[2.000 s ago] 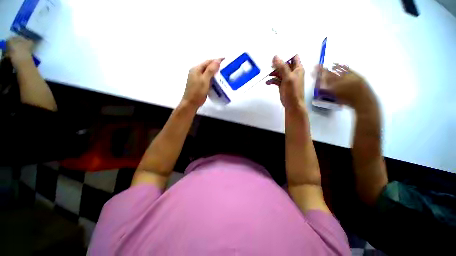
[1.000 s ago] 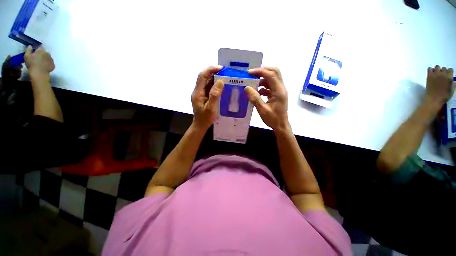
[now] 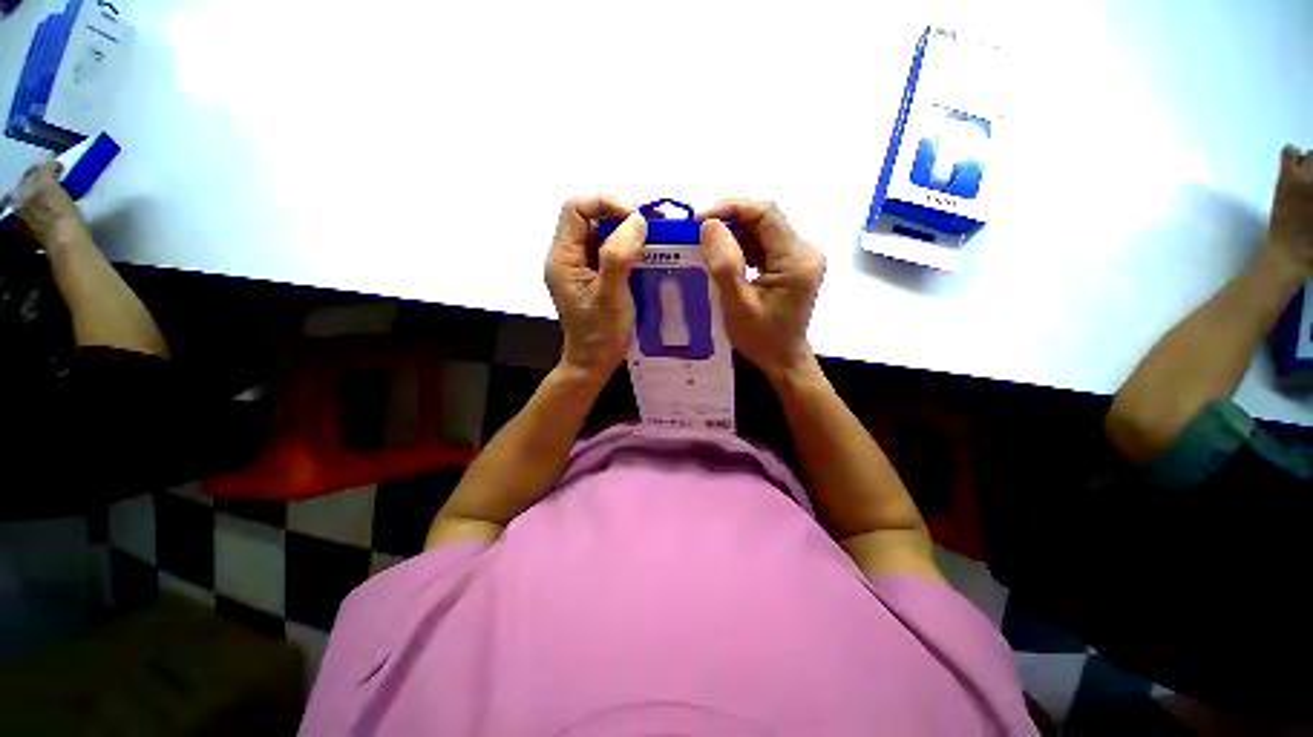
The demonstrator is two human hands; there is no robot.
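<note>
A slim white retail box point(image 3: 674, 377) with a blue front panel and a pale capsule shape hangs between my hands, its lower end near my pink shirt. A blue hang-tab top point(image 3: 667, 228) stands at its upper end. My left hand point(image 3: 593, 281) pinches the left upper corner with thumb and fingers. My right hand point(image 3: 763, 281) pinches the right upper corner. The fingers behind the top are partly hidden. A second retail box point(image 3: 933, 151) lies on the white table to the right, with its lower end flap open.
A stack of boxes point(image 3: 65, 72) stands at the far left. A person's hand point(image 3: 46, 209) there holds a blue-edged box. At the right edge, another person's arm point(image 3: 1202, 338) rests near a partly seen box point(image 3: 1295, 338). The table edge runs below my hands. An orange stool point(image 3: 339, 418) is under it.
The pale flap that stood up behind my box is down, and a blue hang tab shows at the top. The box on the right appears higher in view. The left neighbour's box is raised.
</note>
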